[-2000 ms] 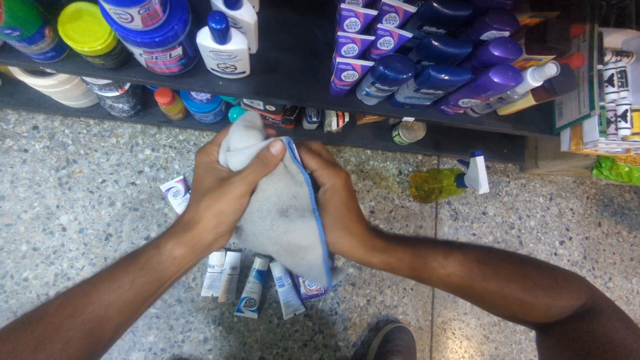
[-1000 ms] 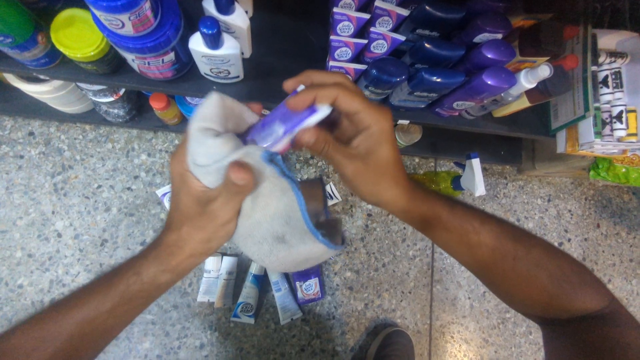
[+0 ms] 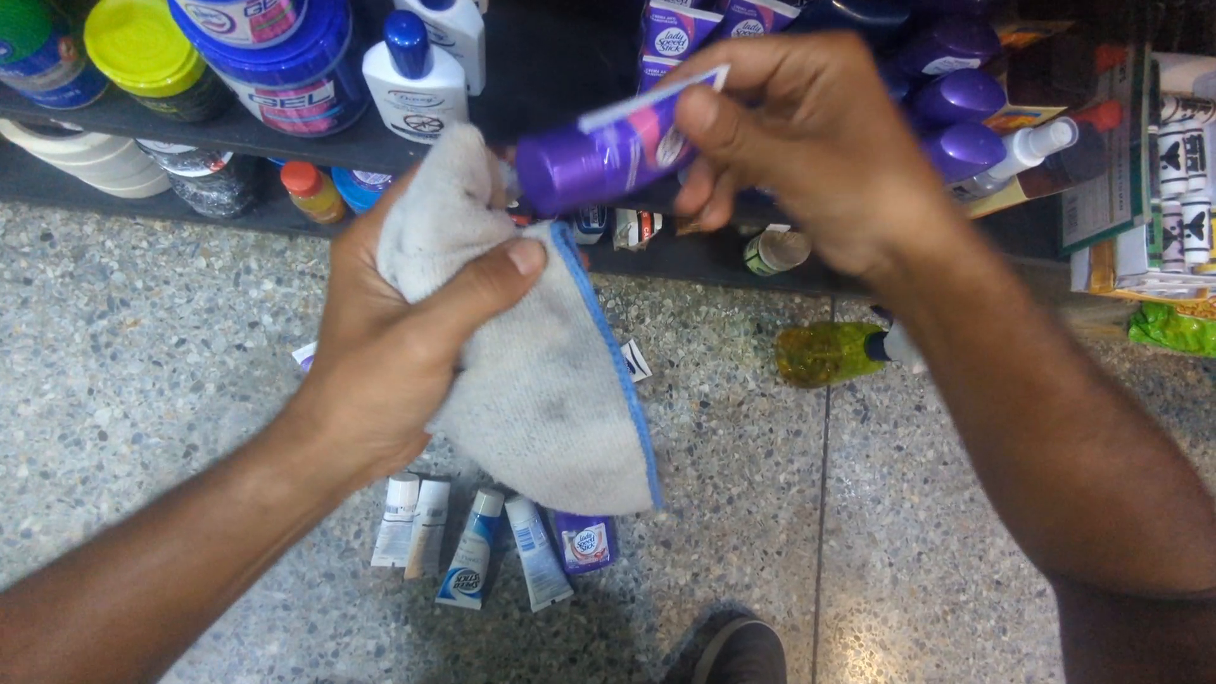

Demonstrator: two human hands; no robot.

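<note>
My left hand (image 3: 408,332) grips a pale grey cloth (image 3: 560,389) with a blue hem, thumb on top, the cloth bunched over the fingers and hanging down to the right. A purple deodorant tube (image 3: 608,152) is held by its flat crimped end between the thumb and fingers of my right hand (image 3: 769,142). Its purple cap points left, just above the cloth; whether they touch I cannot tell. Below the cloth, several white and blue tubes (image 3: 472,551) and a purple Lady Speed Stick tube (image 3: 586,543) lie on the speckled floor.
Dark shelves (image 3: 266,142) cross the top, holding blue gel tubs (image 3: 294,85), a white bottle with a blue cap (image 3: 415,90) and purple tubes (image 3: 676,38). A yellow-green spray bottle (image 3: 828,354) lies on the floor at right. A shoe (image 3: 746,655) shows at the bottom.
Two seconds ago both hands were at the cloth. The right hand has since moved up and right with the purple tube, which now shows in full clear of the cloth.
</note>
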